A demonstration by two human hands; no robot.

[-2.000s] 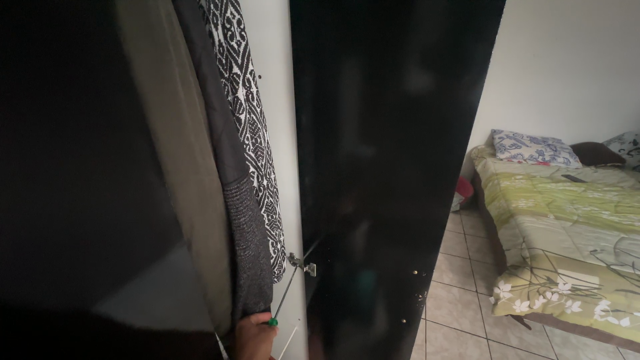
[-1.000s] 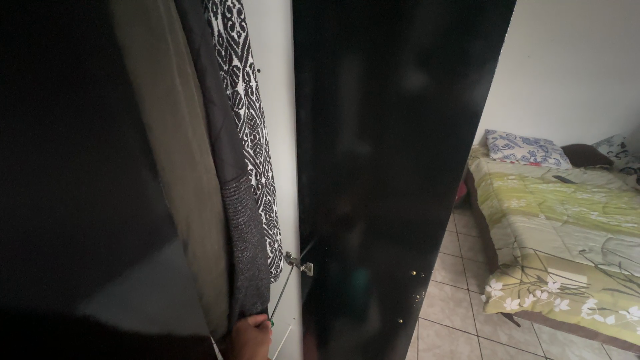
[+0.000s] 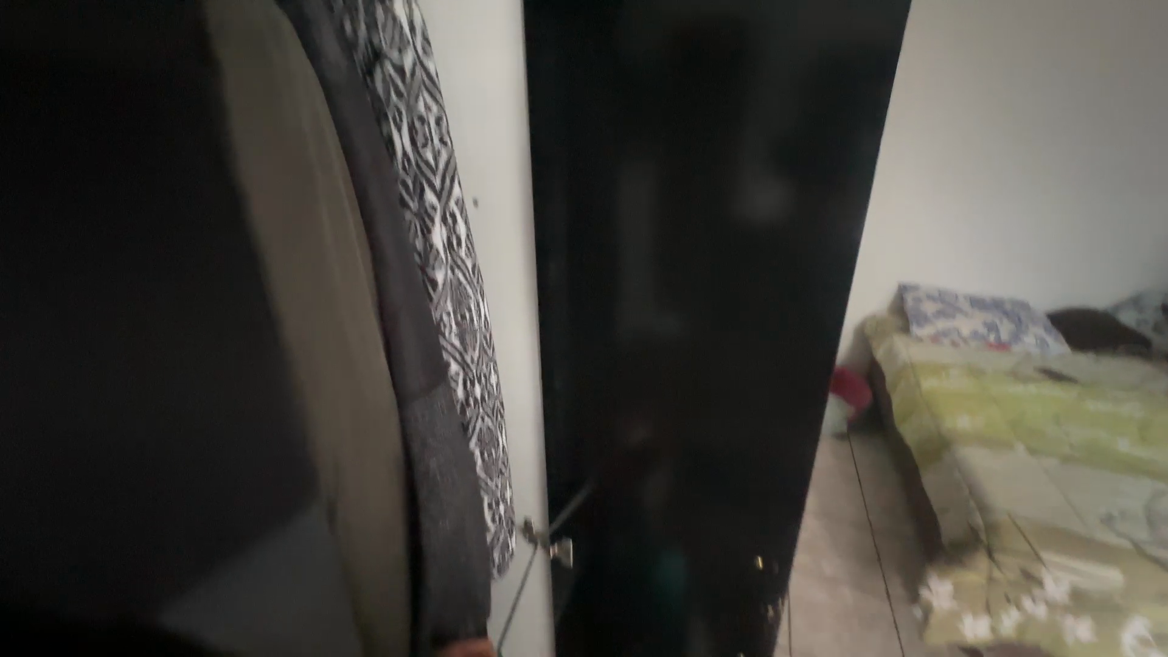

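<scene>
At the bottom edge of the head view only a sliver of one hand [image 3: 467, 647] shows, by the lower end of a dark grey garment [image 3: 447, 520]. Which hand it is and what its fingers do cannot be told. A thin screwdriver-like shaft [image 3: 516, 598] slants up from beside it to a metal hinge [image 3: 560, 551], which joins the white cabinet side panel [image 3: 493, 228] to a glossy black door [image 3: 693, 319]. A black-and-white patterned garment [image 3: 456, 274] and an olive-grey one [image 3: 319, 347] hang to the left. The other hand is not seen.
A bed [image 3: 1031, 438] with a floral cover stands at the right, with a patterned pillow [image 3: 981, 318] and a dark pillow [image 3: 1100, 330] on it. Floor tiles [image 3: 844, 547] run between door and bed. A pink object [image 3: 850, 391] lies near the bed.
The hand, seen more fully near the bottom in both earlier frames, is now mostly below the view. A green part beside its fingers two seconds ago is not visible now.
</scene>
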